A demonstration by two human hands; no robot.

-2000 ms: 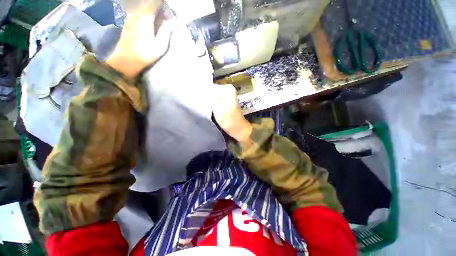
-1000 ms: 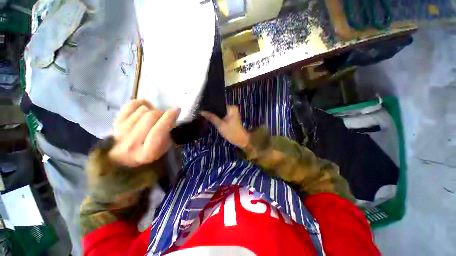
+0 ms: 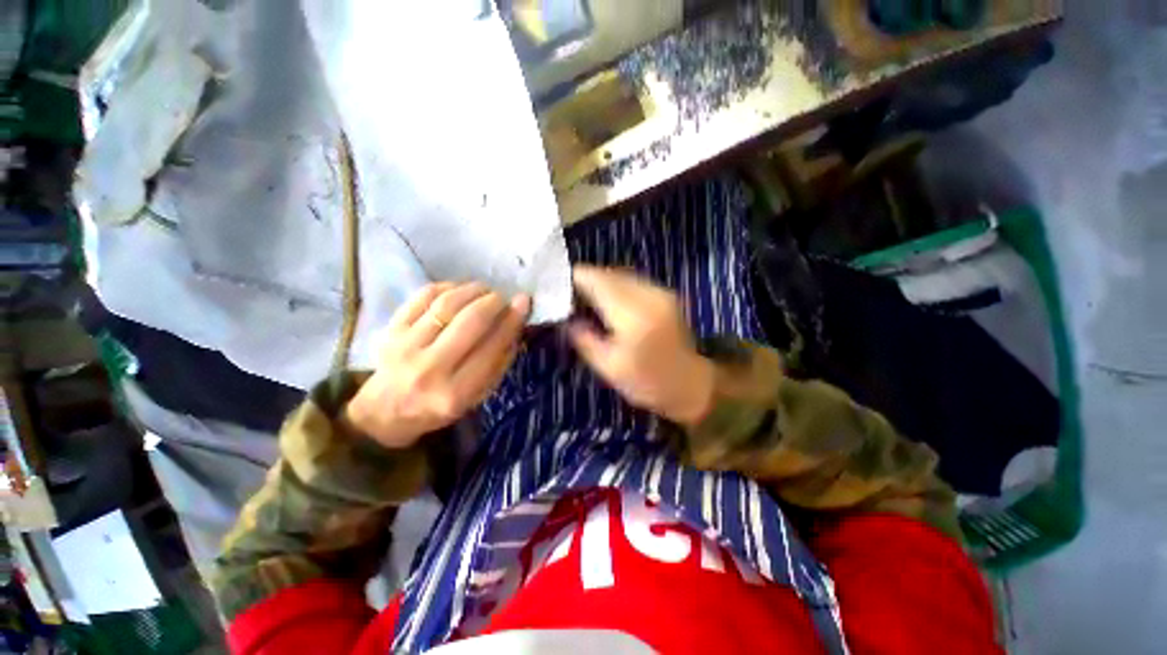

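Observation:
A large pale grey denim panel (image 3: 448, 141) lies from the side surface at left across to its near corner in front of my lap. A tan-brown overlocked seam (image 3: 348, 250) runs along the grey cloth. My left hand (image 3: 448, 348) holds the panel's near edge between thumb and fingers. My right hand (image 3: 636, 335) is at the panel's near right corner, slightly blurred, with thumb and fingertips close together at the edge. Whether the right fingers pinch the cloth cannot be told.
The lint-covered machine table (image 3: 717, 109) is at upper centre, its front edge slanting up to the right. Green scissor handles (image 3: 924, 10) are cut off at the top. A green crate (image 3: 1065, 384) with black and grey pieces stands at right. The striped apron (image 3: 666, 256) covers my lap.
My left hand has moved slightly right along the panel's near edge. The black underside that showed at the right edge is now turned out of sight. Both hands have come closer together.

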